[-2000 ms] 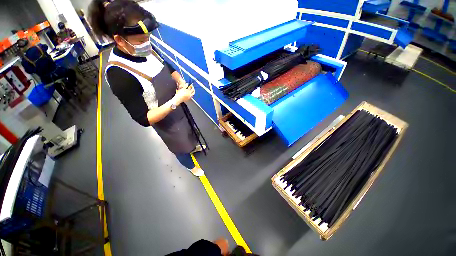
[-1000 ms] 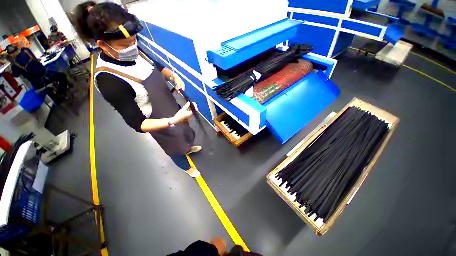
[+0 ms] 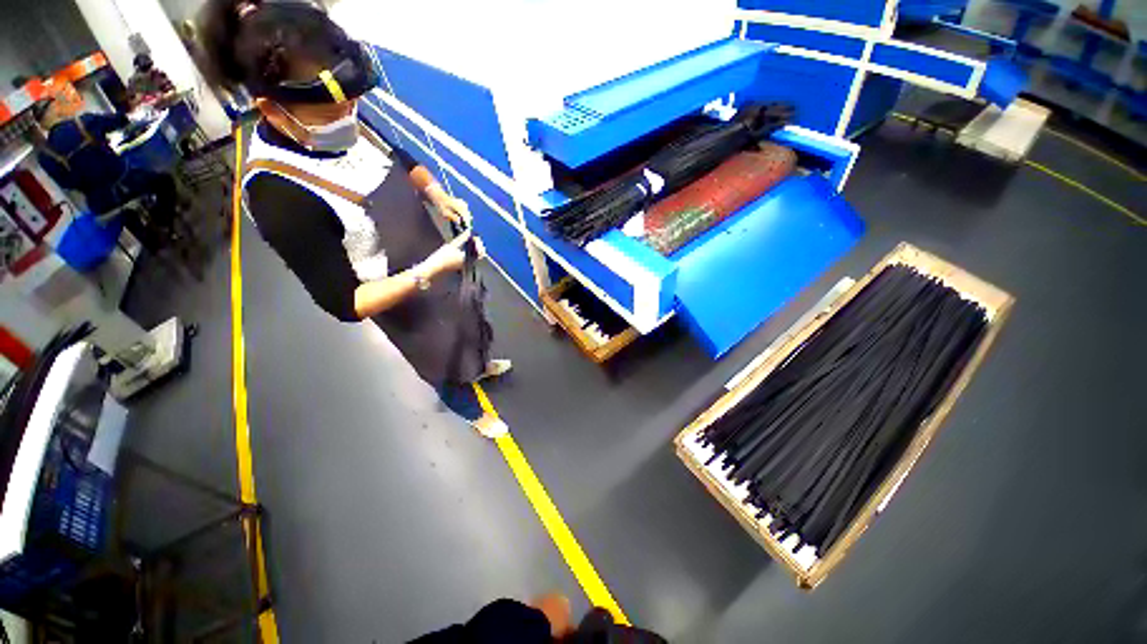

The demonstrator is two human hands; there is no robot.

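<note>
A bit of skin, seemingly my left hand point(image 3: 552, 614), shows beside a dark sleeve at the bottom edge, blurred and mostly cut off; its fingers and any hold are hidden. My right hand is not seen. Nearest in front, a wooden tray point(image 3: 750, 530) on the floor holds many long black strips point(image 3: 852, 400), lying lengthwise. A strip bundle point(image 3: 692, 161) with a white tie point(image 3: 652, 183) lies across the machine mouth, above a red-brown roller point(image 3: 723, 198).
A person point(image 3: 377, 239) in an apron stands left of the blue-and-white machine point(image 3: 604, 258), holding black strips. A second wooden tray point(image 3: 591, 330) is under the machine. Strips lie on a white-covered table point(image 3: 40, 459) at far left. Other people sit behind, upper left.
The view has shifted slightly back and forth. The standing person's hands have moved on the strips, which now hang in front of the apron. The tray and the bundle stay put.
</note>
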